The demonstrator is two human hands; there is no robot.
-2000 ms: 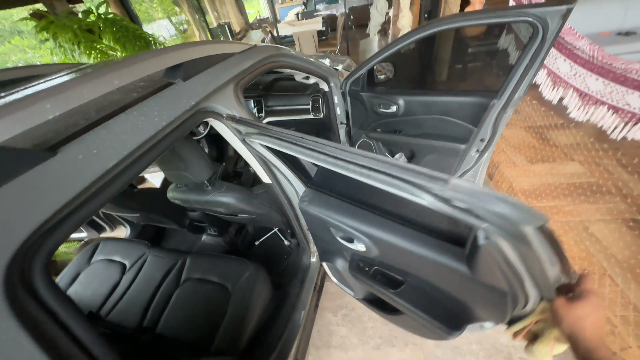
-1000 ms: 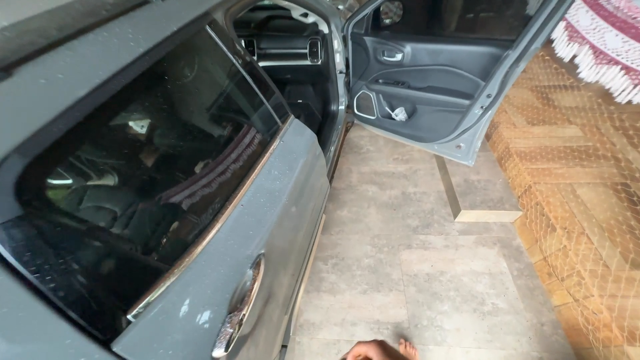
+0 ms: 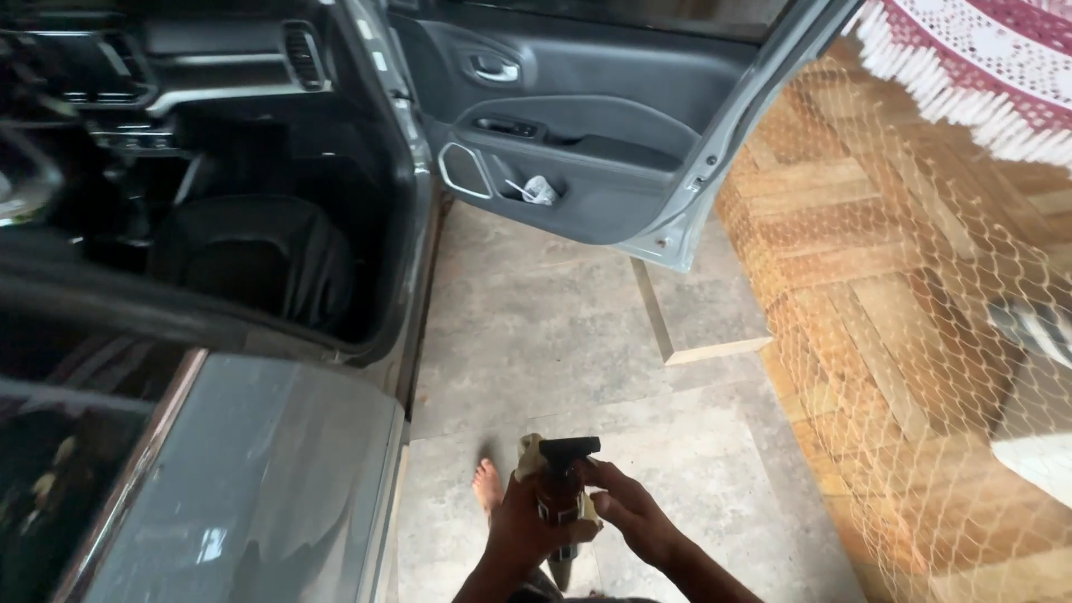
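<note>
Low in the head view, my left hand [image 3: 529, 515] is wrapped around an amber spray bottle [image 3: 559, 496] with a black trigger head. A beige cloth [image 3: 529, 456] shows between that hand and the bottle's top. My right hand [image 3: 624, 507] is on the other side of the bottle, fingers at its neck and trigger head; its exact grip is partly hidden. To the left is the grey car's closed rear door [image 3: 276, 469]. Ahead, the front door [image 3: 586, 126] stands open, with a crumpled whitish item [image 3: 538, 190] in its lower pocket.
Grey tiled floor [image 3: 519, 335] lies beneath, with a raised slab edge [image 3: 712, 350] under the open door. Netting [image 3: 904, 335] runs along the right, over wood-patterned flooring. A fringed pink and white textile [image 3: 988, 67] hangs at upper right. One bare foot [image 3: 487, 484] is beside my left hand.
The rear car door was open two seconds ago, with a hand and cloth at its edge; it is closed now. The spray bottle has come into view in my hands. The view has moved toward the front door.
</note>
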